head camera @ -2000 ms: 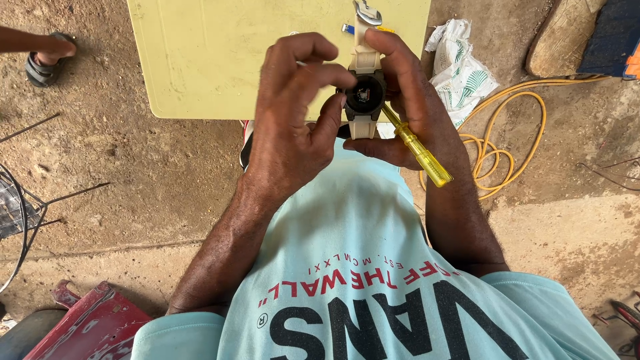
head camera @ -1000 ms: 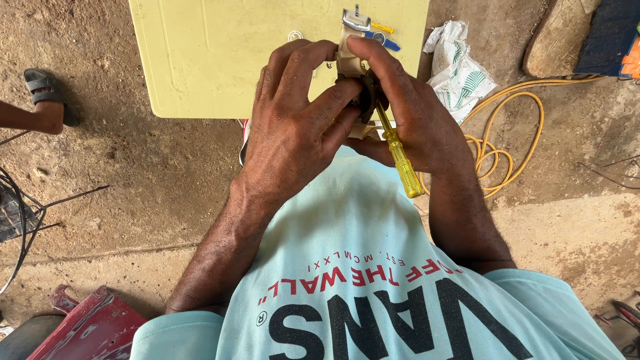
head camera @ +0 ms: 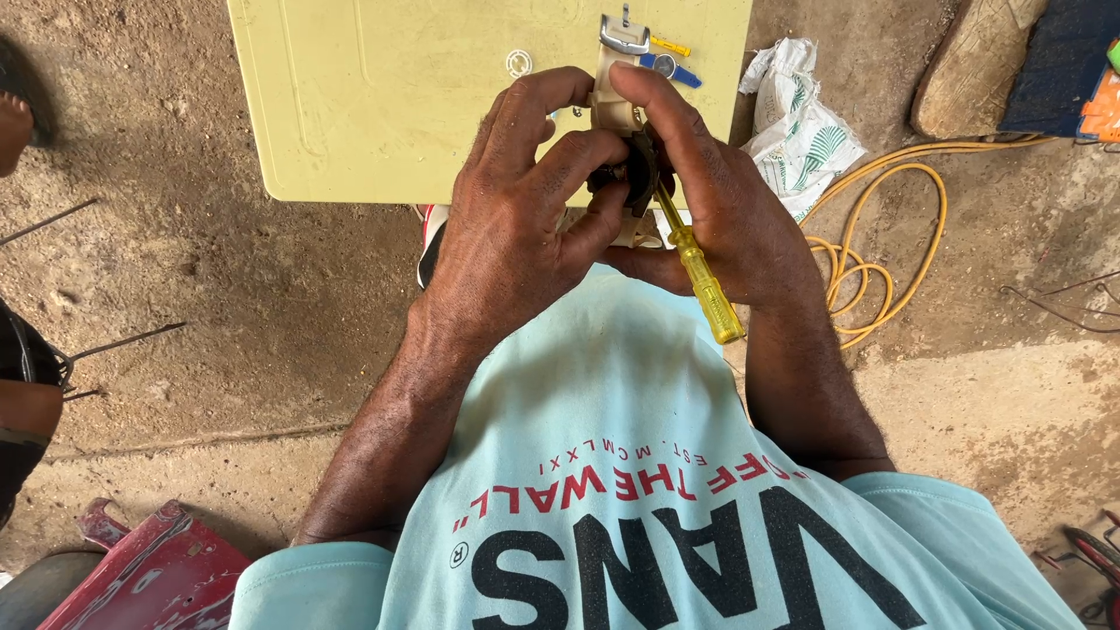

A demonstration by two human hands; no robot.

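A wristwatch with a dark open case (head camera: 643, 171) and a pale strap with a metal clasp is held between my hands, above the near edge of the table. My right hand (head camera: 731, 192) grips the case and strap from the right, and a screwdriver with a clear yellow handle (head camera: 704, 284) is tucked in the same hand, slanting down. My left hand (head camera: 534, 197) has its thumb and index finger pinched at the inside of the case; what lies between the fingertips is hidden.
On the yellow table (head camera: 367, 105) lie a white ring (head camera: 519, 63), a small blue-strapped watch (head camera: 669, 68) and a yellow piece (head camera: 671, 45). Right of it are a printed white sack (head camera: 801, 131) and a coiled yellow cable (head camera: 941, 210). Another person's foot (head camera: 12, 131) shows at left.
My left fingers have moved from above the watch into its case. The watch has tilted, and its open face shows less. At left, the other person's foot has shifted.
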